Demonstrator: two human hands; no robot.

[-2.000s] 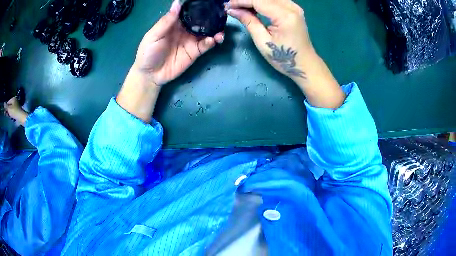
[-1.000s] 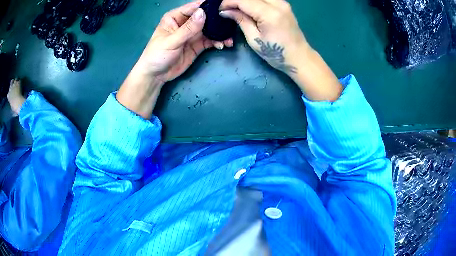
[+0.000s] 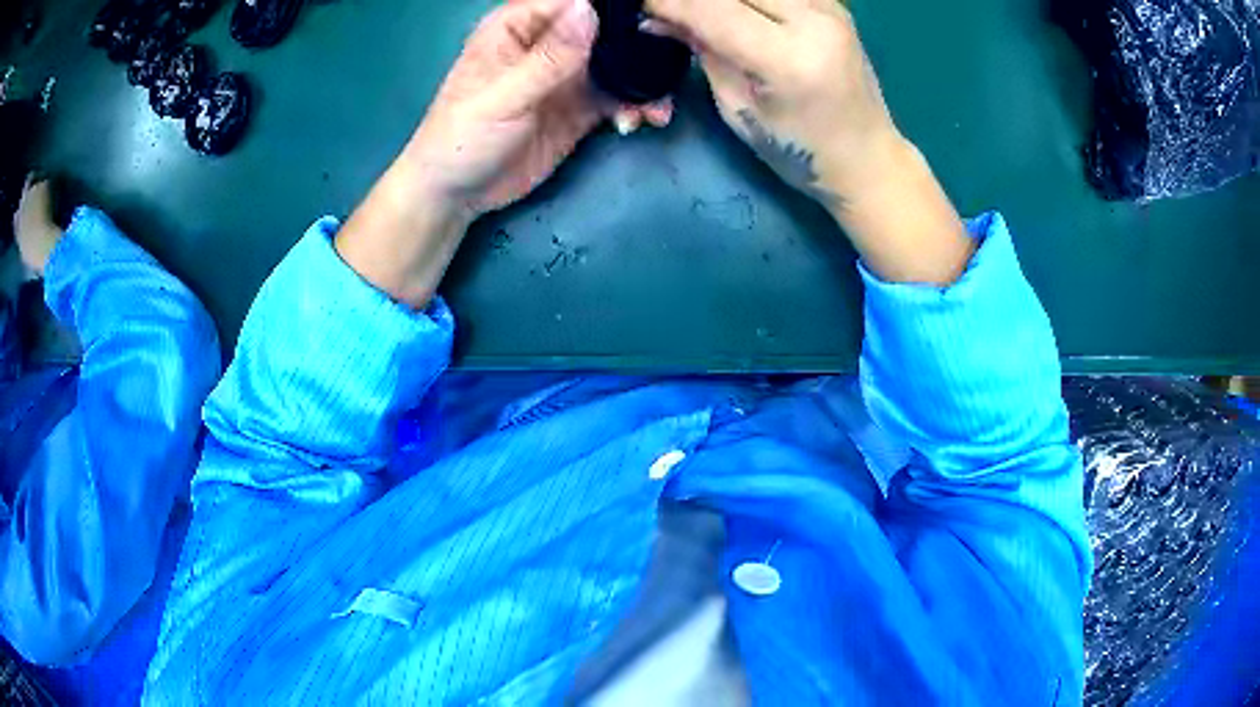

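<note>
A round black housing (image 3: 637, 58) is held above the bench at the top edge of the picture, which cuts it off. It is tilted, and its inner face cannot be made out. My left hand (image 3: 521, 100) grips it from the left, with the thumb on its near side and fingertips below it. My right hand (image 3: 790, 86) is at its right side, fingertips touching its upper right edge. Whether the right fingers pinch a small part is hidden.
Glossy black discs (image 3: 218, 112) lie in a cluster on the green bench (image 3: 622, 297) at upper left. A clear bag (image 3: 1199, 97) with dark parts lies at upper right. Layered clear packing (image 3: 1172, 483) is below bench height at right. Another person's blue sleeve (image 3: 118, 297) is at left.
The housing has turned from showing its round face to a tilted position, and shifted slightly right with both hands. The other person's hand at left has moved up.
</note>
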